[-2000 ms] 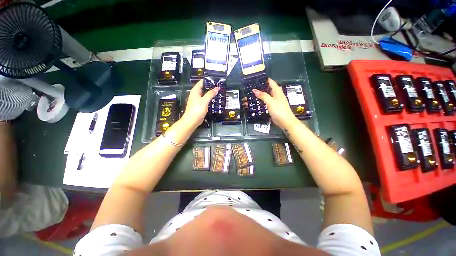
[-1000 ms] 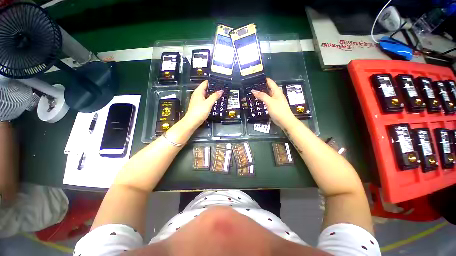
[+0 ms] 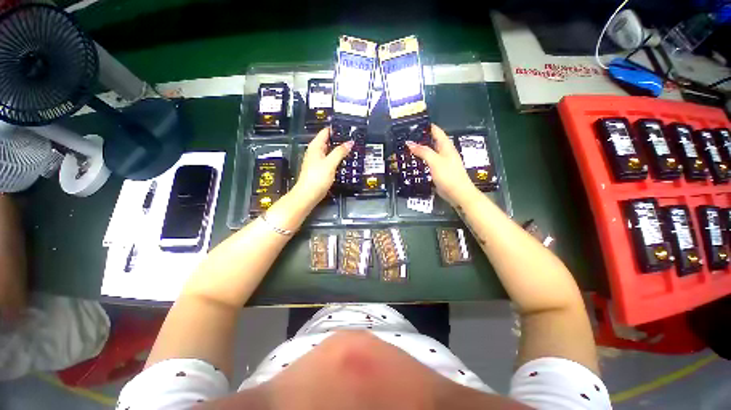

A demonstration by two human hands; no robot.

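Observation:
My left hand (image 3: 321, 166) holds an open flip phone (image 3: 353, 80) with a gold lid and lit screen, thumb on its black keypad. My right hand (image 3: 439, 164) holds a second open flip phone (image 3: 403, 80) the same way, thumb on the keypad. The two lids stand side by side with a narrow gap. Both phones are over a clear tray (image 3: 458, 210) that holds several closed phones (image 3: 477, 160) and white labels (image 3: 420, 203). Several brown-black batteries (image 3: 355, 253) lie along the near bench edge. Parts of the tray are hidden by my hands.
A red tray (image 3: 594, 232) of closed phones is at right. A carton (image 3: 553, 76) and blue object (image 3: 635, 76) are upper right. A smartphone (image 3: 187, 206) lies on white paper (image 3: 143, 276) at left. Fans (image 3: 40, 64) stand upper left. Another person's arm (image 3: 11, 256) shows at far left.
The two lit lids, which overlapped at their tops a second ago, are now slightly apart. Both hands still hold the phones in nearly the same place.

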